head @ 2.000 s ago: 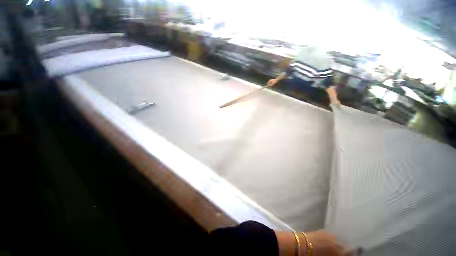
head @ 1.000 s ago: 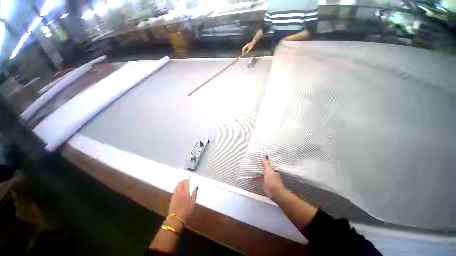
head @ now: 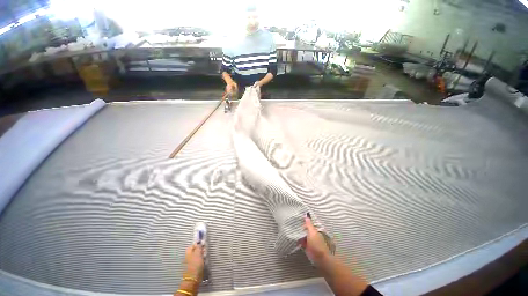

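Finely striped grey-beige cloth [head: 145,231] covers the table. A raised fold of the top ply [head: 260,173] runs across it from my right hand to the other person. My right hand [head: 315,244] grips the near end of this fold. My left hand [head: 195,258] is on a shiny metal lay weight [head: 201,232] that rests on the cloth near the front edge. The person across the table [head: 250,58] holds the fold's far end and a long thin brown stick [head: 197,128], whose tip lies over the cloth. A second weight [head: 227,106] is by that person.
A white roll [head: 49,139] lies at the table's left end. A grey fabric roll [head: 506,95] is at the far right. Pale underlay [head: 399,286] shows along the front edge. Cluttered benches [head: 162,49] stand behind the person.
The view has turned toward the right and faces the other person. My left hand has moved onto the weight. The cloth edge, spread wide before, is now gathered into a narrow fold.
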